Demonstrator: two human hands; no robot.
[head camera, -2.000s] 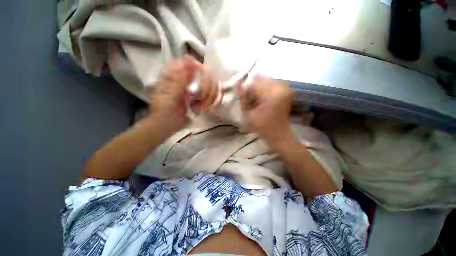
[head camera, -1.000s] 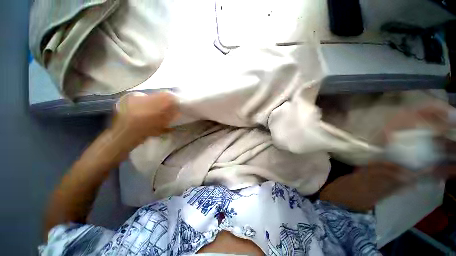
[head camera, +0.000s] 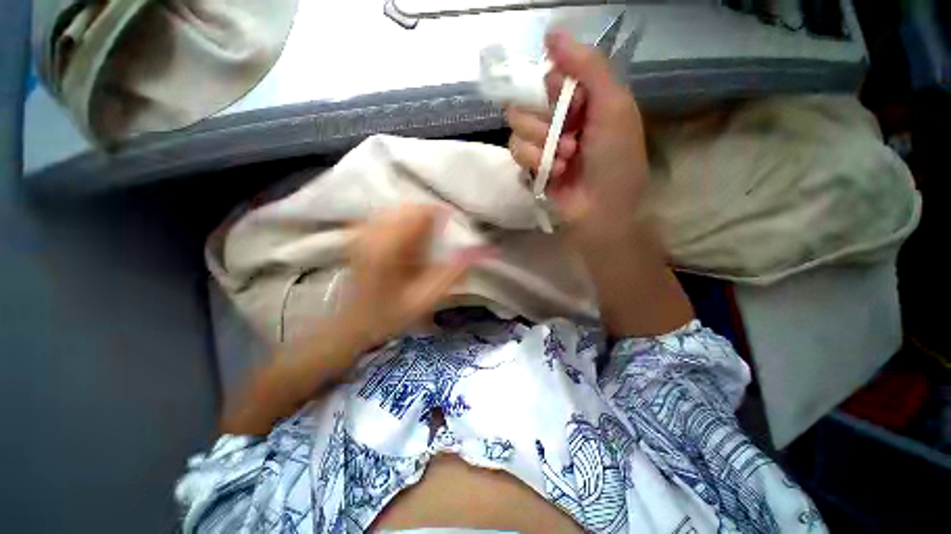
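My right hand (head camera: 589, 146) is raised by the table edge, closed around thread snips (head camera: 558, 130). Their pale, narrow body crosses the fingers and a pointed blade shows above the hand. A blurred white thing (head camera: 513, 75), too unclear to name, is at its fingers. My left hand (head camera: 391, 261) is blurred over the cream cloth (head camera: 297, 224) heaped on my lap. A pale patch shows at its fingertips, but I cannot tell whether they hold it. The lap cloth reaches up to the table edge.
Another cream cloth heap (head camera: 198, 63) lies on the left of the white table (head camera: 334, 57), whose ridged grey edge crosses the view. A duller beige pile (head camera: 782, 188) hangs at right below the edge. A grey wall (head camera: 94, 344) stands at left.
My right hand has come from the far right to the table edge. My left hand has moved right and down over the lap. The cream cloth stretched across the table edge now lies on my lap.
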